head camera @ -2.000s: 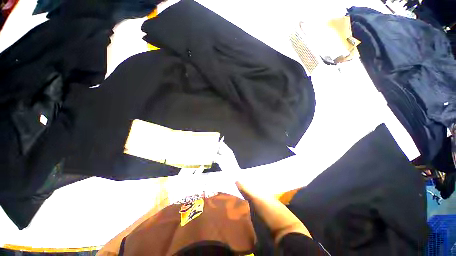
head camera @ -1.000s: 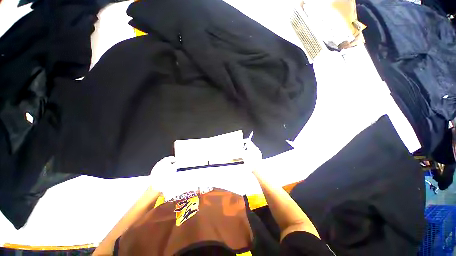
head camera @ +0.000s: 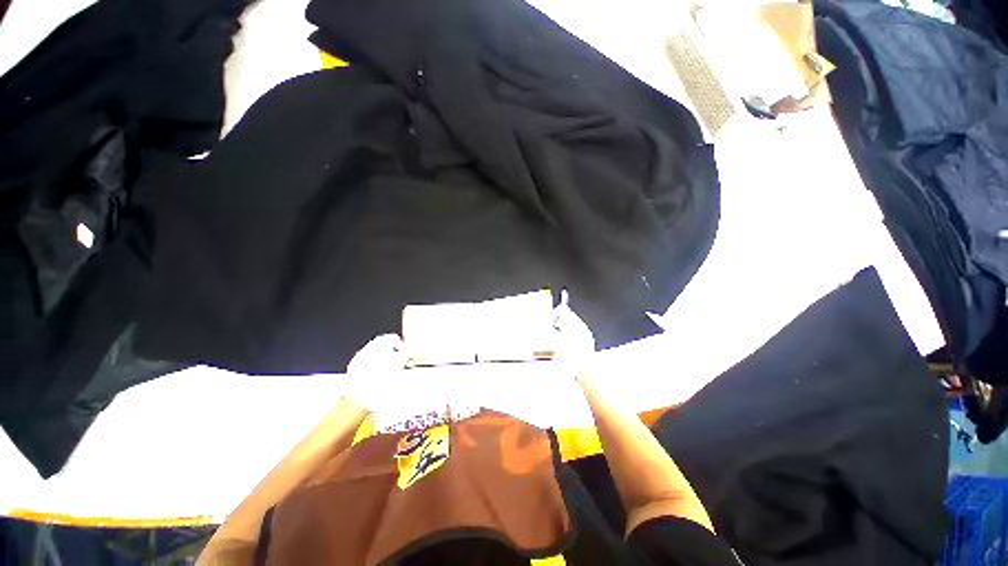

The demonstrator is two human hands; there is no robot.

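Note:
A cream card template [head camera: 478, 328] lies level over the near edge of the black garment panel [head camera: 332, 243], close in front of my apron. My left hand [head camera: 377, 365], in a white glove, is at the card's left end. My right hand [head camera: 574, 341], also white-gloved, holds its right end. A small pale tip sticks up at the right fingers; I cannot tell what it is. The fingers blend into the bright table and are hard to make out. A dark strip shows along the card's near edge.
Black garments with a small white label [head camera: 84, 234] lie at left. A black garment [head camera: 818, 431] drapes over the near edge at right. A navy garment stack [head camera: 940, 144] and a ribbed pale tray [head camera: 702, 83] with brown card are at far right. A blue crate [head camera: 977, 520] stands below.
Since two seconds ago, the card has gone from tilted to nearly level and moved nearer my apron, and my left hand has come to its left end. In the last second little has changed.

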